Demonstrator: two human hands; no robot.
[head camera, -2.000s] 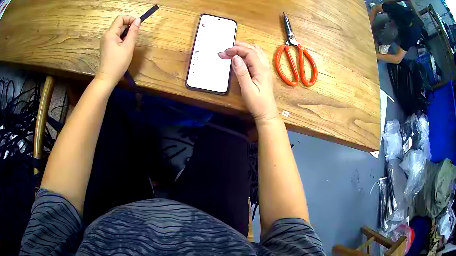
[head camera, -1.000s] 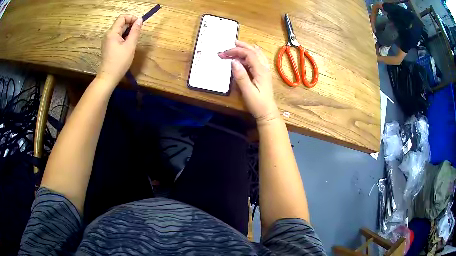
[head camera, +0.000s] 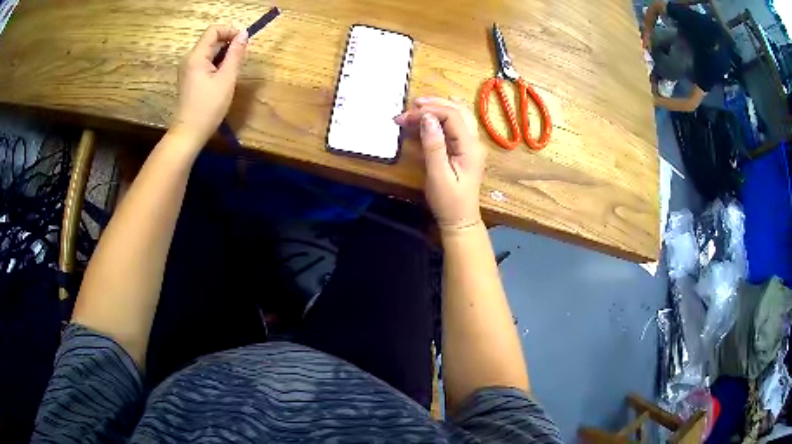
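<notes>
My left hand (head camera: 208, 80) is shut on a dark fabric strip (head camera: 262, 22) above the table at the upper left. A short end of the strip sticks out past the fingertips, and a dark length also shows below the hand at the table edge. A smartphone (head camera: 371, 93) with a white lit screen lies on the table between my hands. My right hand (head camera: 447, 152) is at the phone's right edge, fingers bent and apart, holding nothing. Scissors (head camera: 515, 113) with orange-red loop handles lie to the right of my right hand, blades pointing away.
The wooden table (head camera: 582, 173) has its front edge before my lap. A tangle of black strips (head camera: 35, 199) hangs at the left by a chair (head camera: 76, 195). A person (head camera: 695, 52) is at the upper right. Plastic-bagged goods (head camera: 708, 277) and a wooden stool (head camera: 647, 421) are at the right.
My right hand has moved slightly down and right, its fingers drawn back from over the screen to the phone's edge. My left hand and the strip are almost unmoved.
</notes>
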